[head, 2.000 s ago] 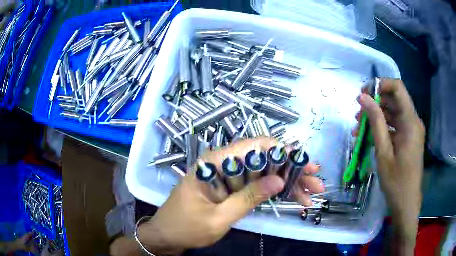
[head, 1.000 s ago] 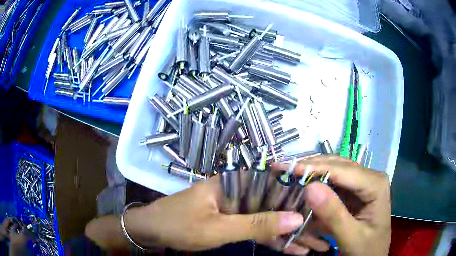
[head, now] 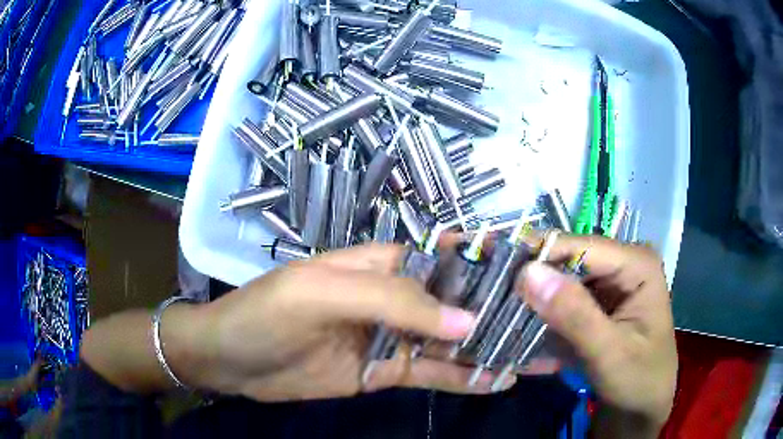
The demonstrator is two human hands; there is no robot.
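Observation:
Several silver metal cylinders (head: 468, 283) with thin rods and dark end rings are fanned side by side between my hands, at the near edge of the white tray. My left hand (head: 326, 313) holds them from the left, thumb across them. My right hand (head: 605, 300) grips the right end of the row with thumb and fingers. The green-handled knife (head: 598, 159) lies in the tray at the right, blade pointing away. A heap of loose cylinders (head: 343, 184) fills the tray's left part.
The white tray (head: 199, 201) has small dark curls on its floor. A blue bin (head: 112, 156) of cylinders stands at upper left, another (head: 33, 249) at lower left. A person's hand (head: 19, 381) shows at lower left. Dark cloth (head: 768, 111) is at the right.
The knife has left my right hand and lies in the tray. My right hand has come across to the cylinders. The cylinders have tilted, with their rods now showing below too.

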